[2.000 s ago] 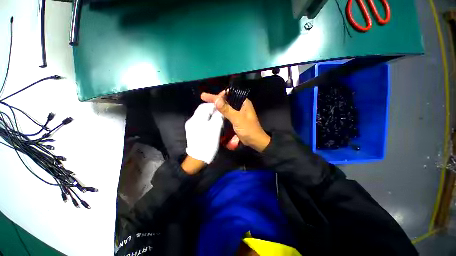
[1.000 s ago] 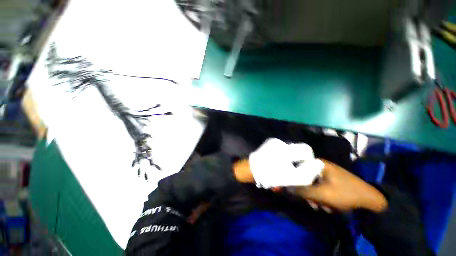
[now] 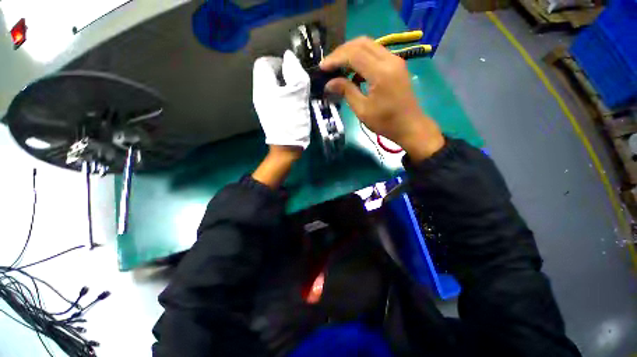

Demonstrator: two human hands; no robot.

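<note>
My left hand [image 3: 283,104], in a white glove, is raised at the left side of the upright grey metal tying head [image 3: 328,124]. My bare right hand [image 3: 383,90] is at its right side, with thumb and index finger bent towards a dark bundle [image 3: 321,81], likely a cable coil, between both hands. The bundle is partly hidden by the fingers. Both hands appear to hold it, one at each side.
The dark winding disc [image 3: 84,118] with two silver prongs [image 3: 126,192] is at left. Loose black cables [image 3: 45,314] lie on the white table at lower left. Yellow-handled pliers [image 3: 408,50] and red scissors [image 3: 389,144] are at right. A blue bin [image 3: 418,240] is below the bench edge.
The view has swung up and back to the machine. Both hands have moved from the lap up to the tying head.
</note>
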